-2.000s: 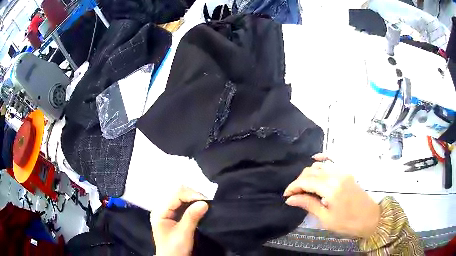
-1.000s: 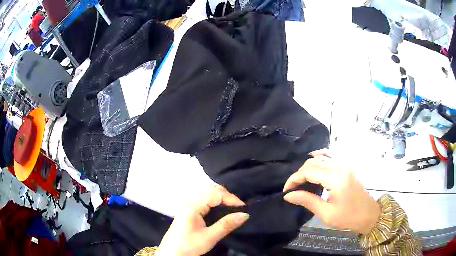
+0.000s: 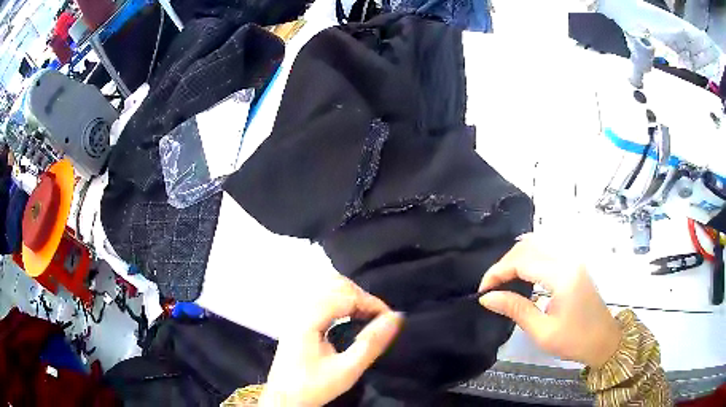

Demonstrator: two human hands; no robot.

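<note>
A large black garment piece [image 3: 310,151] lies spread over the white table, with speckled raw seam edges showing in its middle. My left hand [image 3: 338,342] pinches the cloth near the front edge between thumb and index finger. My right hand [image 3: 549,302] pinches the same cloth to the right, thumb and fingertip together on a fold. The fold runs between my two hands. The front part of the cloth hangs towards me over the table's edge.
The white sewing machine head [image 3: 669,119] stands at right, black snips [image 3: 677,264] and a black handle [image 3: 717,274] near it. Checked cloth [image 3: 163,238] with a clear packet [image 3: 191,171] lies left. An orange disc [image 3: 48,219] and grey motor-like unit [image 3: 72,119] stand beyond.
My left hand has moved right along the cloth towards my right hand. My right hand has shifted slightly up and right in view. Both still pinch the cloth.
</note>
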